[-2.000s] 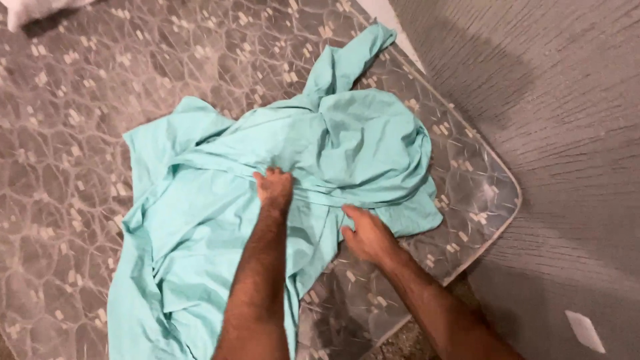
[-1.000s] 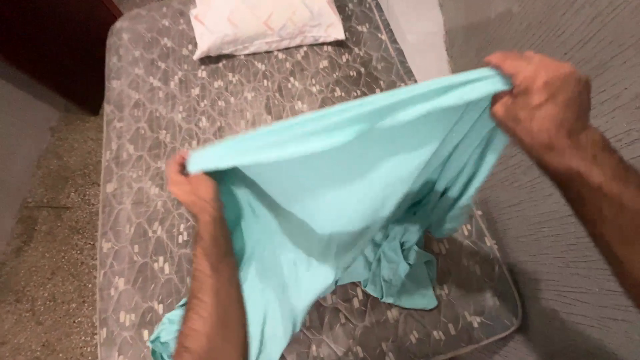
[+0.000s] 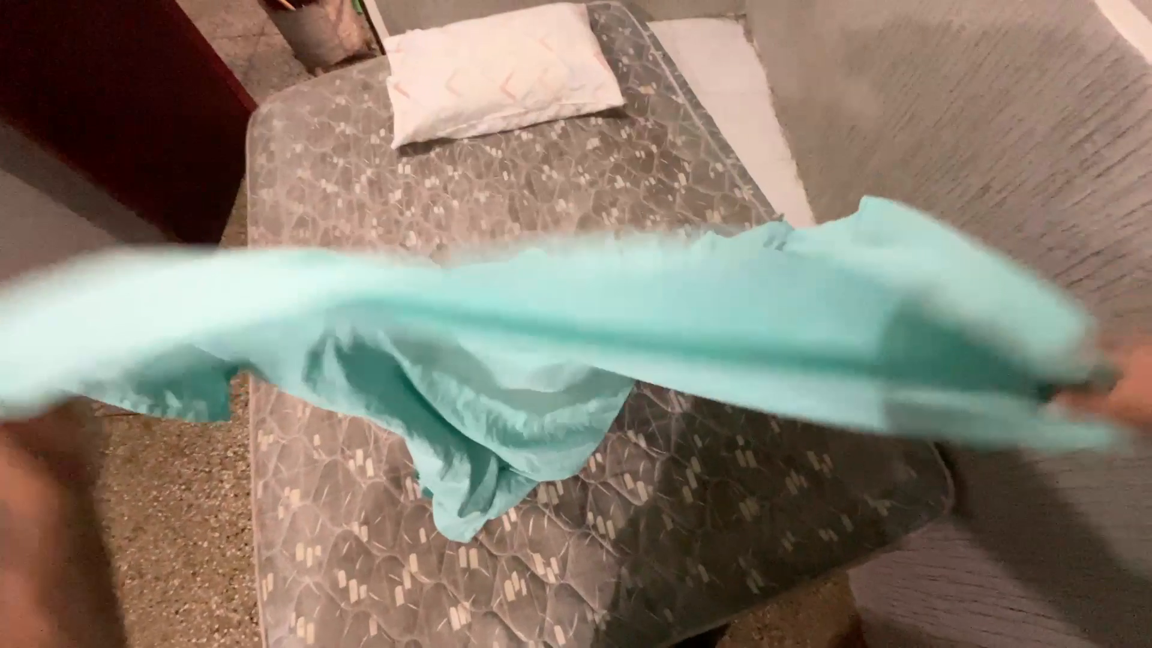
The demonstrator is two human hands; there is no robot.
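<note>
A turquoise cloth sheet (image 3: 576, 315) stretches across the whole view above a grey patterned mattress (image 3: 558, 567), blurred by motion. Its middle hangs in loose folds over the mattress. At the right edge my right hand (image 3: 1116, 387) grips one end of the sheet, partly cut off by the frame. On the left, only my blurred left forearm shows, below the other end of the sheet; the left hand itself is hidden by the cloth or outside the frame.
A white pillow with a faint zigzag pattern (image 3: 504, 76) lies at the mattress's far end. A textured grey wall (image 3: 945, 117) runs along the right side. At the left are a dark red panel (image 3: 117, 99) and speckled floor (image 3: 180, 522). A pot-like container (image 3: 324, 31) stands beyond the far corner.
Two seconds ago the sheet lay bunched on the mattress under both hands. It was then lifted between them, and now it is spread much wider, with the arms far apart.
</note>
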